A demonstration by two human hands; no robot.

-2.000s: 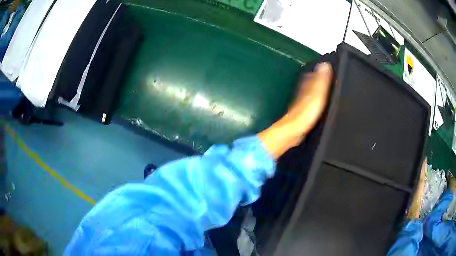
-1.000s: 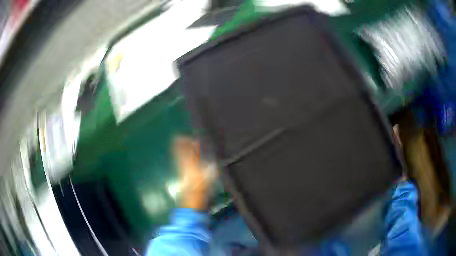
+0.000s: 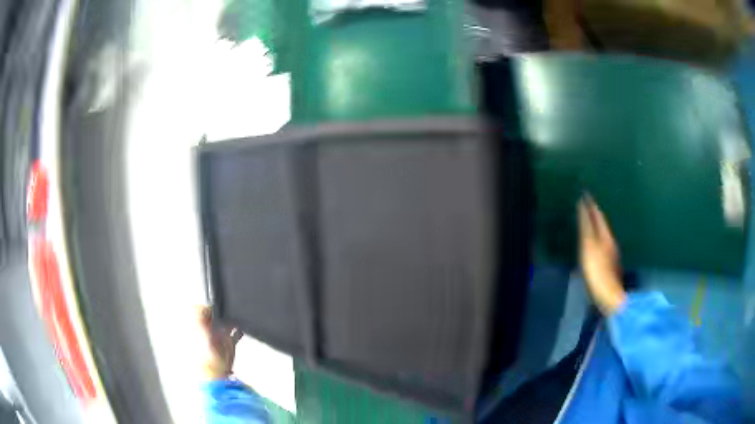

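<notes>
A large black tray [image 3: 397, 257] with a centre rib and two bays fills the middle of the view, blurred. Both bays look bare. A deep dark side shows along its right edge; whether that is a stack below cannot be told. My left hand [image 3: 218, 344] is at the tray's lower left corner, its fingers at the rim, partly hidden by the tray. My right hand [image 3: 602, 261] is off the tray to the right, over the green bench [image 3: 646, 157], fingers extended and holding nothing.
White boxes or sheets [image 3: 248, 91], overexposed, lie along the line at the left. A pale crumpled item [image 3: 364, 7] is at the top edge. A brown carton-like object [image 3: 670, 29] is at the upper right. Blue floor shows at the lower right.
The view has swung round, and the tray appears turned and further left. My left hand now meets the tray's rim; my right hand has come away from its edge.
</notes>
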